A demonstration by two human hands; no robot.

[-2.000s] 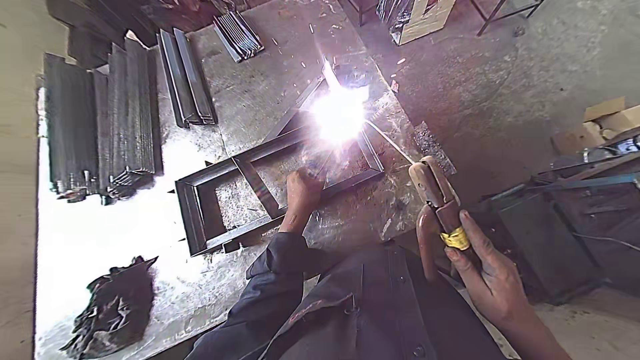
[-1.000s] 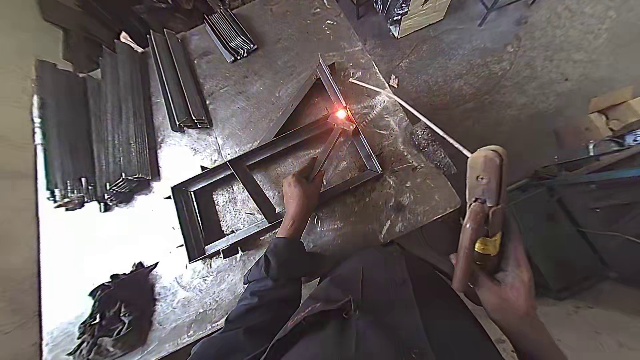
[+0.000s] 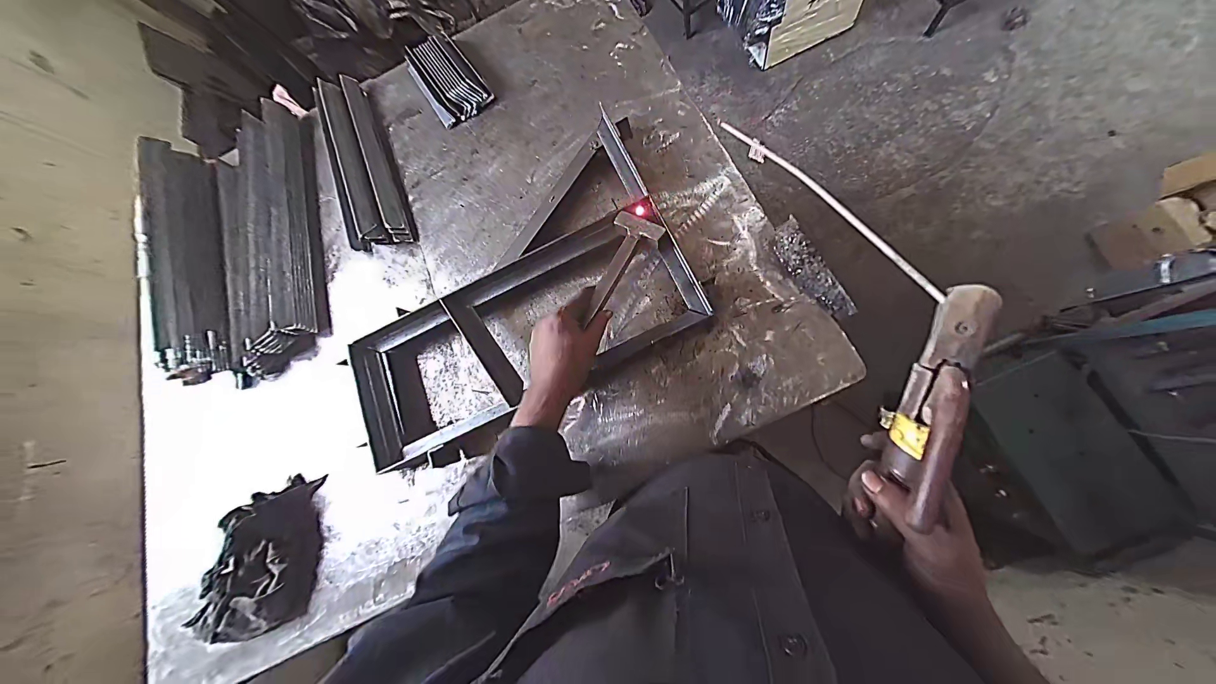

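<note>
My left hand (image 3: 560, 356) grips the handle of a small hammer (image 3: 622, 252), its head beside a red-glowing weld spot (image 3: 639, 210) on a steel angle-iron frame (image 3: 484, 351). The frame lies flat on a metal table, with a crossbar inside it and a triangular part at its far side. My right hand (image 3: 921, 522) holds a welding electrode holder (image 3: 940, 399) with yellow tape around it, off the table's right edge. A long, slightly bent electrode (image 3: 836, 209) is clamped in it and points up and left, apart from the frame.
Stacks of angle-iron pieces (image 3: 275, 228) lie along the left of the metal table (image 3: 807, 361), with more bars (image 3: 366, 161) and a small bundle (image 3: 449, 81) farther back. A crumpled black cloth or glove (image 3: 266, 560) lies near left. A dark cabinet (image 3: 1035, 465) and cardboard (image 3: 1154, 223) are at right.
The bright arc of two seconds ago is out, and the joint glows red. My right hand has drawn the electrode away to the right. The hammer head has come off the glowing spot slightly.
</note>
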